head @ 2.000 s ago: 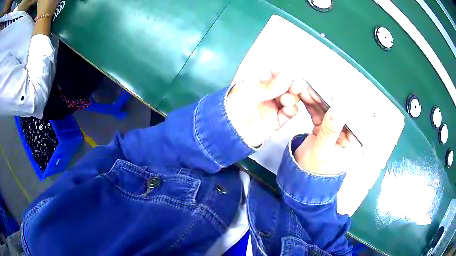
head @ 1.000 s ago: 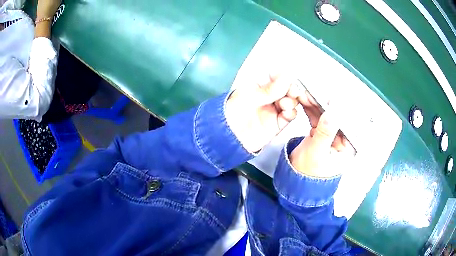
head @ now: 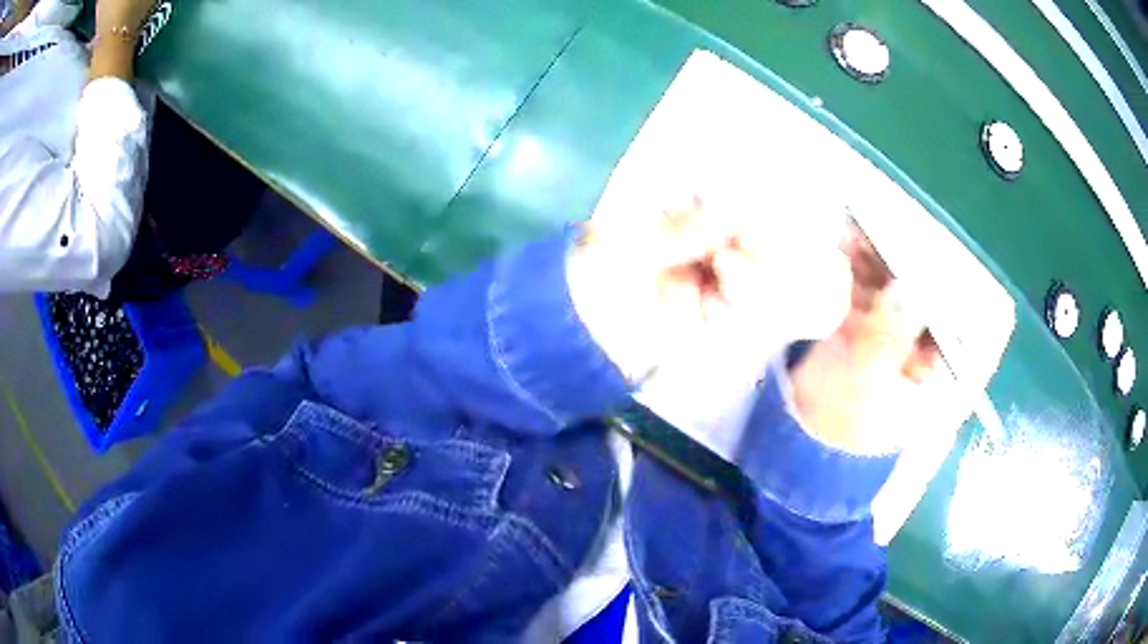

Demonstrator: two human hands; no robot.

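Observation:
My left hand (head: 667, 283) is over the white work sheet (head: 743, 138), overexposed and blurred. I cannot tell whether it holds anything. My right hand (head: 869, 365) is beside it on the right, its fingers curled around slim dark tweezers (head: 870, 243); the tool slants between its fingers and shows again below them. The fingertips of both hands are washed out against the bright sheet, and no small piece can be made out between them.
Round black-rimmed units with white centres (head: 1003, 149) stand on the green conveyor (head: 932, 88) beyond the sheet. A person's white sleeve (head: 107, 164) is at the left, above a blue crate of small dark parts (head: 95, 365). Glare lies at the right.
My right hand has moved right with the tweezers, away from my left fingertips. My left hand has changed its pose and is blurred. The round units have shifted down and to the right on the conveyor.

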